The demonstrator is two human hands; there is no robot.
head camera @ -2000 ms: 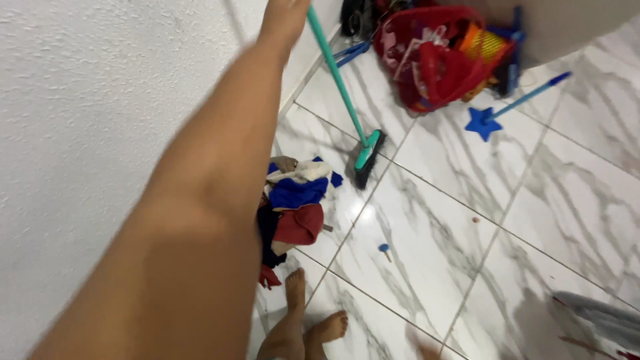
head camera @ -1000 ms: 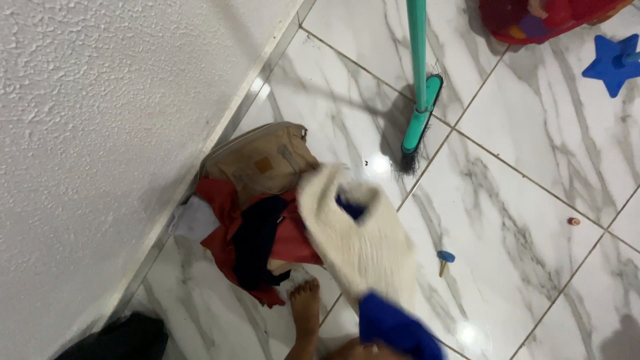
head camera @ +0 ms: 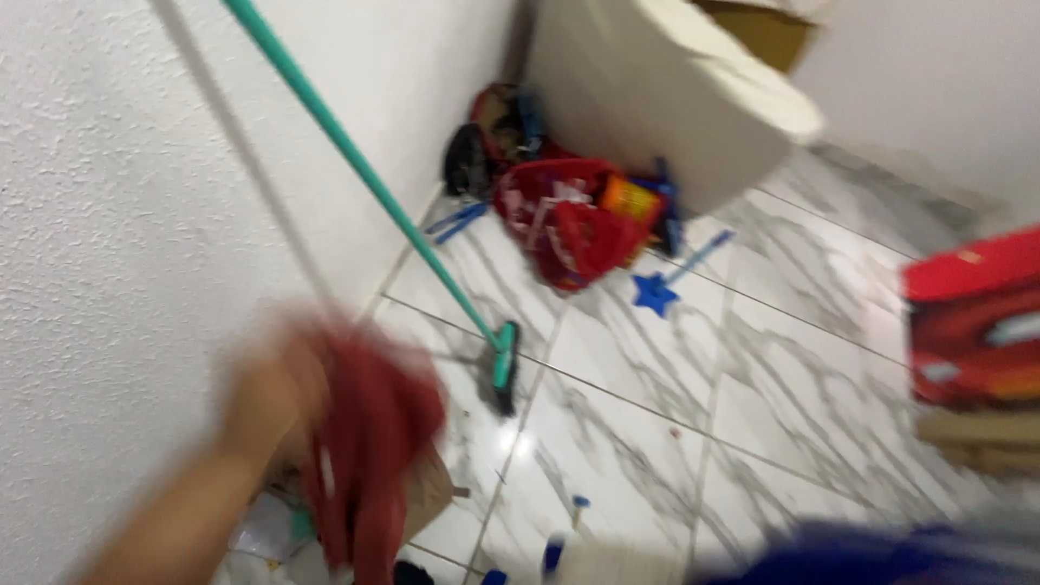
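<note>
My left hand [head camera: 276, 390], blurred by motion, is shut on a red cloth [head camera: 366, 439] that hangs down near the white wall. Behind and below the cloth, part of a tan bag [head camera: 429, 496] shows on the floor. A cream-coloured cloth [head camera: 621, 561] and a blue cloth [head camera: 861, 556] cross the bottom edge, both blurred; what holds them is hidden. My right hand is out of view. A teal broom [head camera: 504, 366] leans against the wall, bristles on the marble-patterned tiles.
A red bag of mixed items [head camera: 561, 227] lies by a large off-white object [head camera: 650, 97]. Near it is a blue star-headed toy [head camera: 654, 294]. A red printed box [head camera: 975, 325] stands at the right. A small blue-topped item [head camera: 580, 502] lies on the floor, with a plastic bag at lower left.
The red cloth, on the floor beside the tan bag one second ago, is now lifted in my left hand. The view has swung up.
</note>
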